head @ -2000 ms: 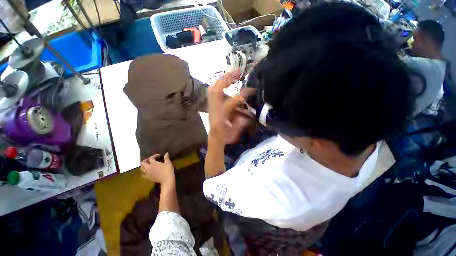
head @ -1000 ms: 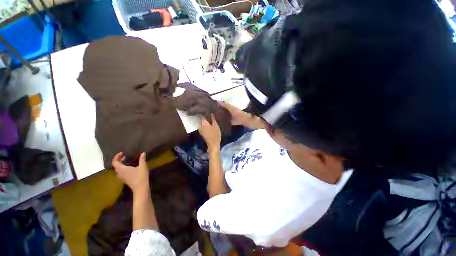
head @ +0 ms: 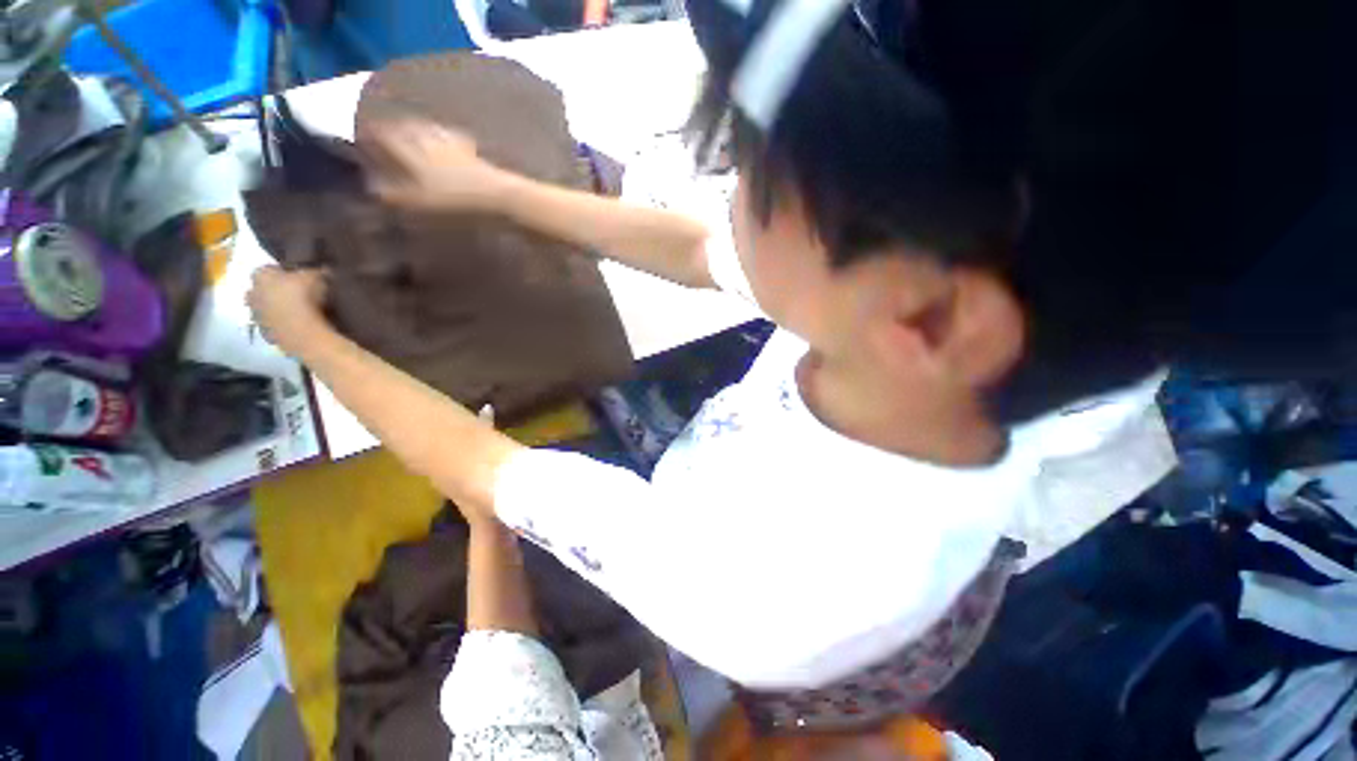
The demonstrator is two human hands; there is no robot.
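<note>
Brown cut pieces (head: 462,312) lie spread on the white table in front of me, with a smaller dark brown piece (head: 305,156) at their upper left. My left hand (head: 490,520) is at their near edge, mostly hidden behind the neighbouring worker's forearm. A fingertip shows above that forearm; the grip cannot be seen. My right hand is not visible; only part of a pale sleeve (head: 625,721) shows at the bottom. The neighbour's two hands (head: 432,164) are on the brown pieces. More crumpled brown cloth (head: 409,625) lies below the table edge.
The neighbouring worker (head: 833,520) in white leans in from the right, close to me. A yellow board (head: 298,550) lies under the brown cloth. At left are a purple machine part (head: 75,290), bottles (head: 75,476) and dark scraps. A blue tray (head: 179,60) is at the upper left.
The neighbour's hands have moved left onto the brown pieces, bringing a smaller piece to the upper left. The neighbour's forearm now covers most of my left hand. The view has shifted.
</note>
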